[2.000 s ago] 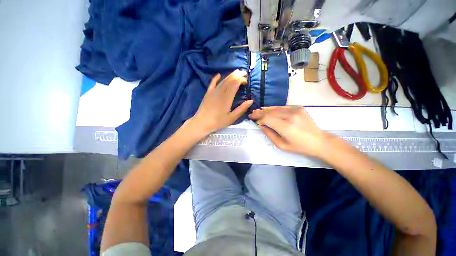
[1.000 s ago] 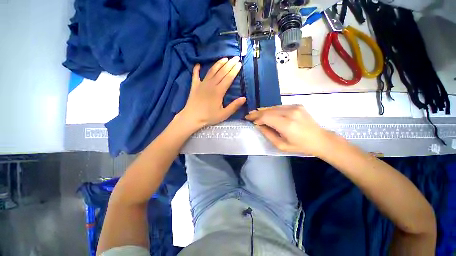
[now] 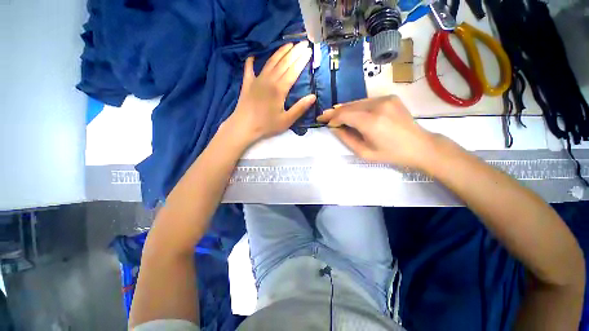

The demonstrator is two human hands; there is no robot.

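Note:
Navy fabric [image 3: 187, 84] lies crumpled left of the needle, and a flatter part of it runs under the sewing machine head [image 3: 342, 19]. Two narrow black elastic strips [image 3: 334, 84] run down this flat part towards me. My left hand [image 3: 271, 94] lies flat on the cloth with fingers spread, its fingertips just left of the presser foot area. My right hand [image 3: 374, 129] pinches the near edge of the cloth at the end of the strips. The needle point itself cannot be made out.
Red and yellow handled scissors [image 3: 468, 64] and a small tan block [image 3: 403, 61] lie right of the needle. A black strip bundle [image 3: 549, 71] hangs at the far right. A ruler strip [image 3: 478, 171] lines the table front. A blue crate [image 3: 127, 278] with navy pieces stands lower left.
The cloth's near edge and my right hand have moved forward, closer to the machine. My left hand has moved slightly forward too, fingers spread wider than two seconds ago. The camera view has shifted a little.

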